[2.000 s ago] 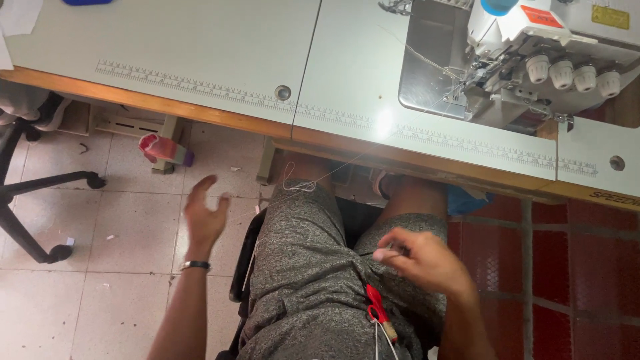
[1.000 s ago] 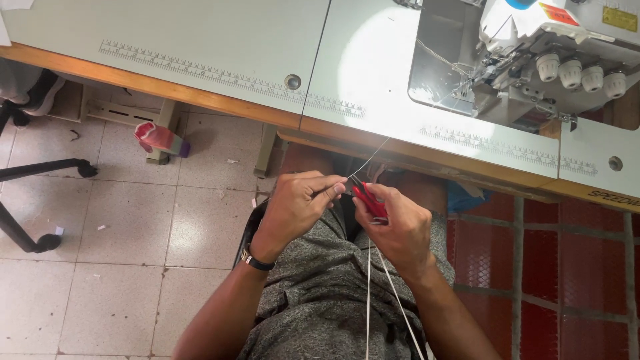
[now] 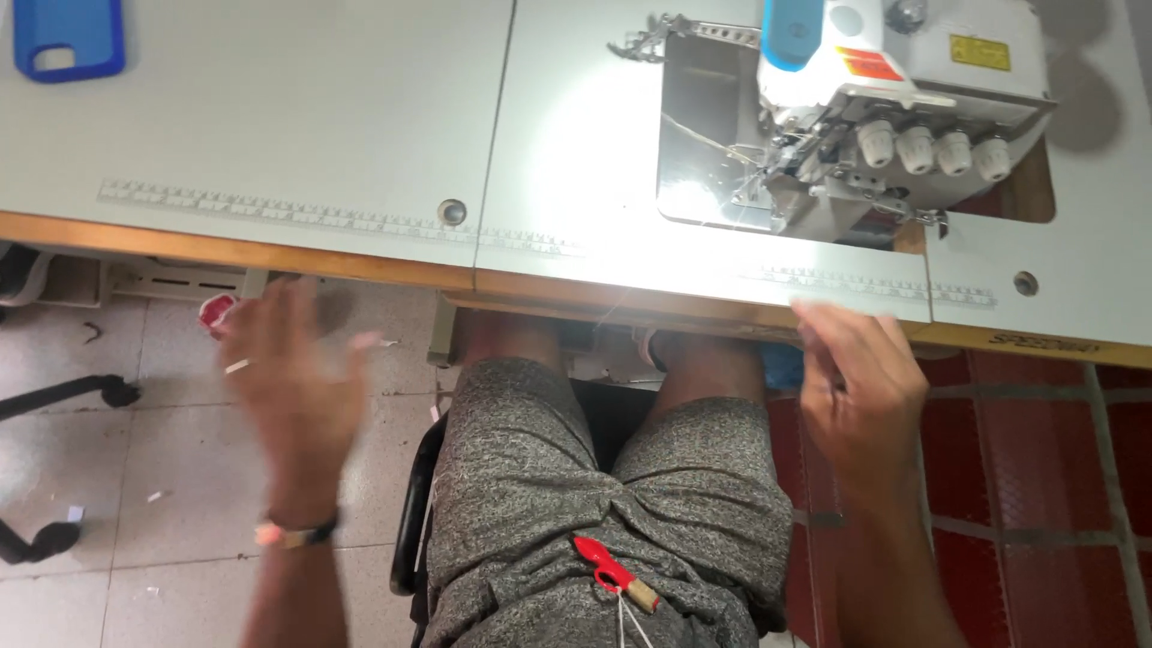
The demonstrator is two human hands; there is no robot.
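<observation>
My left hand [image 3: 292, 382], slightly blurred, is raised left of my lap with its fingers apart and nothing in it. To the right, my right hand [image 3: 855, 387] is near the table's front edge, fingers curled and thumb near them; whether a thread is between them cannot be told. Red-handled thread snips [image 3: 605, 562] with a white cord lie on the grey shorts [image 3: 522, 450], touched by neither hand. An overlock sewing machine [image 3: 864, 117] stands on the white table [image 3: 360, 108], beyond my right hand.
A printed ruler scale [image 3: 297, 212] runs along the table's front part. A blue phone case [image 3: 112, 40] lies at the far left. Black chair legs [image 3: 67, 396] and a red object [image 3: 216, 313] are on the tiled floor below.
My hands were together over my lap with the red snips and a thread; now they are wide apart and the snips lie on the shorts.
</observation>
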